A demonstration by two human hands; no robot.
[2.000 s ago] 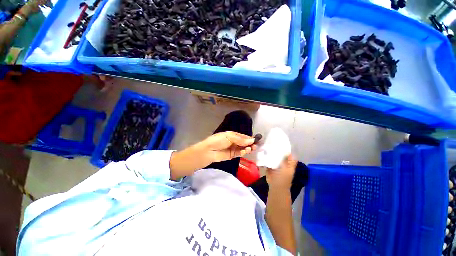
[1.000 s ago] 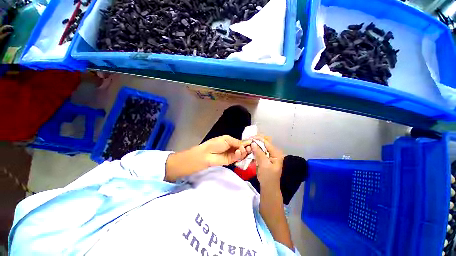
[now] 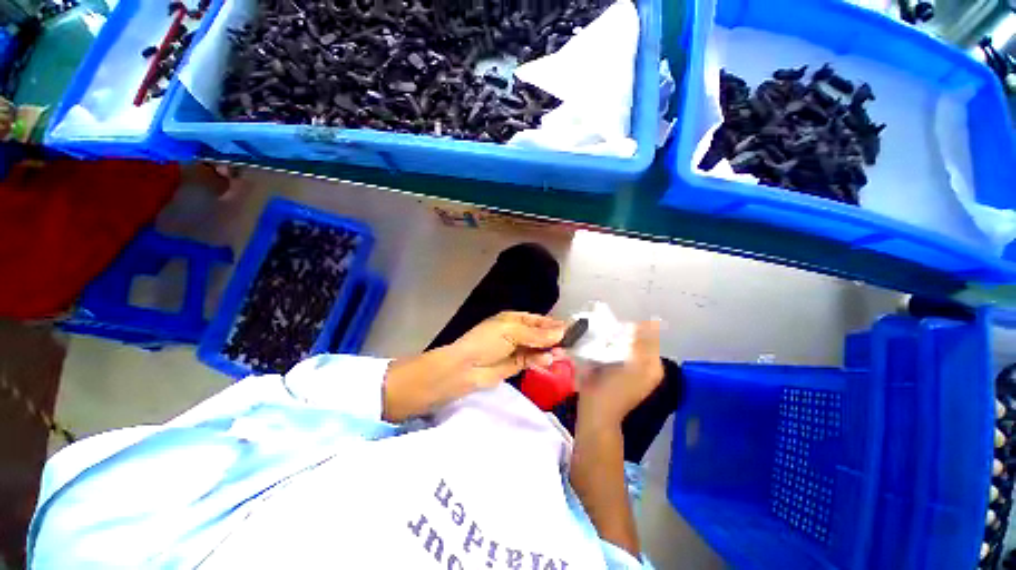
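Note:
My left hand (image 3: 504,347) holds a small dark part (image 3: 575,332) at its fingertips, above my lap. My right hand (image 3: 629,373) holds a crumpled white cloth (image 3: 603,334) just right of the part; this hand is slightly blurred. The cloth is beside or behind the part; whether they touch I cannot tell. A red object (image 3: 548,384) lies below the hands, between my legs, partly hidden.
On the bench, a large blue tray (image 3: 423,155) heaped with dark parts stands between a left tray (image 3: 111,141) and a right tray (image 3: 836,223). Below are a floor tray (image 3: 237,292), a blue stool (image 3: 106,292), a person in red and stacked blue crates (image 3: 730,445).
One second ago both hands were together with the cloth around the fingers. Now they are slightly apart, and the dark part shows again at my left fingertips.

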